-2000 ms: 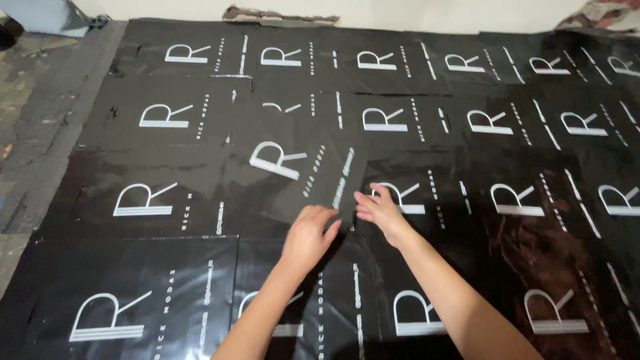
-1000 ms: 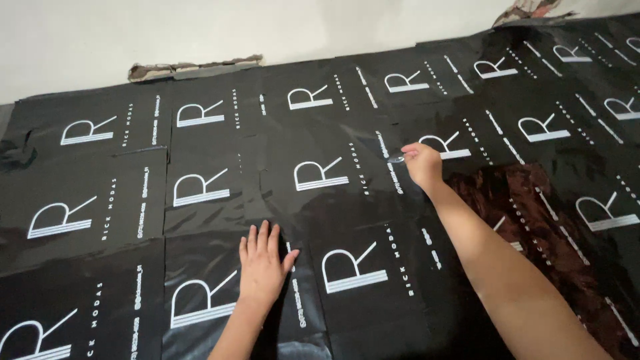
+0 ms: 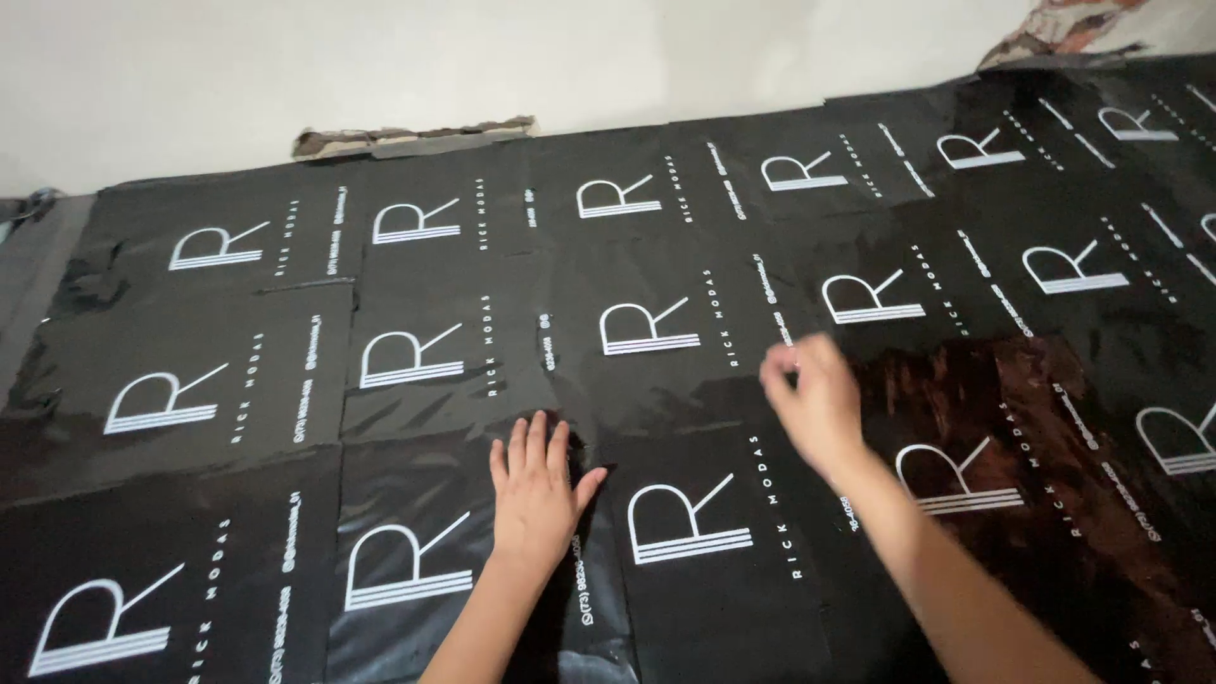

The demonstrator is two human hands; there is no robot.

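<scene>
Black plastic bags (image 3: 655,399) printed with white lettering lie flat and overlapping across the whole surface. My left hand (image 3: 537,489) rests palm down on them at the centre, fingers spread, holding nothing. To its right, my right hand (image 3: 812,399) is slightly blurred, its thumb and fingers curled together over the sheets. Whether something small is pinched in it cannot be told. Near my left hand the plastic shows wrinkles and a seam between bags.
A pale wall (image 3: 608,66) borders the far edge of the bags. A broken strip (image 3: 418,138) shows at its base, and damaged plaster (image 3: 1064,33) at the upper right. Grey floor (image 3: 43,247) lies at the left. A reddish-brown sheen (image 3: 1054,418) covers some bags at right.
Two seconds ago my hands were close together at a slanted bag; now they are apart. Since one second ago, my right hand has come nearer to me, while my left stays on the plastic.
</scene>
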